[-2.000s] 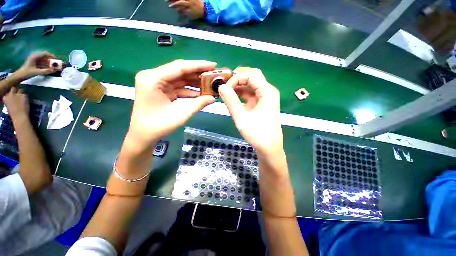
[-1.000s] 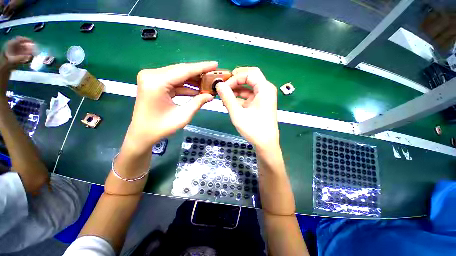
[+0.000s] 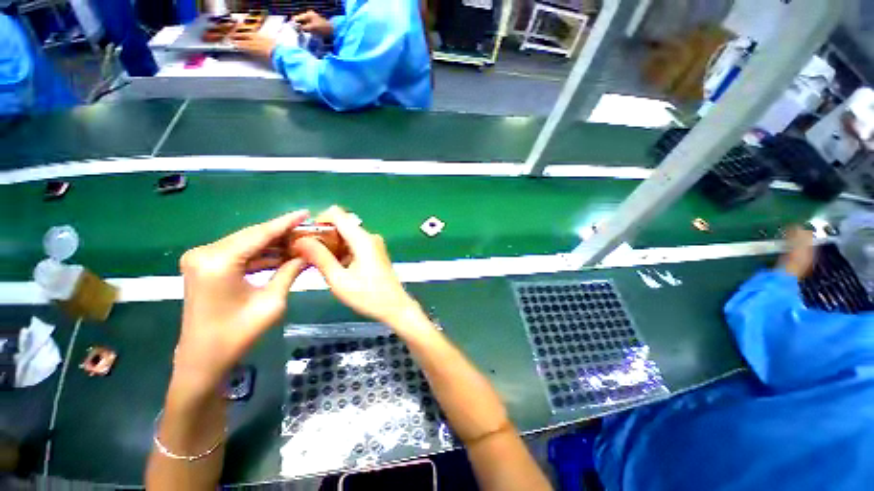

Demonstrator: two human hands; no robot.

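Note:
A copper-coloured device housing (image 3: 311,232) is held up over the belt's near rail between both hands. My left hand (image 3: 230,292) grips its left side between thumb and fingers. My right hand (image 3: 359,268) holds its right side, with the thumb over the face. The thumb hides the housing's centre, so I cannot tell whether a round black piece is there. The near sheet of round pieces (image 3: 355,393) lies below the hands, with strong glare and some pale spots. A dark square housing (image 3: 240,383) lies left of the sheet, partly behind my left wrist.
A second sheet (image 3: 586,340) lies to the right. A copper housing (image 3: 98,361) and bottle with open lid (image 3: 86,292) are at left. The belt carries a pale housing (image 3: 432,226) and dark ones (image 3: 172,182). A metal post (image 3: 709,125) crosses at right. People in blue sit right and across.
The view has swung right and up, so the bench appears lower and further left. My right thumb now covers the housing's face, where the dark centre showed before. Both hands still hold it.

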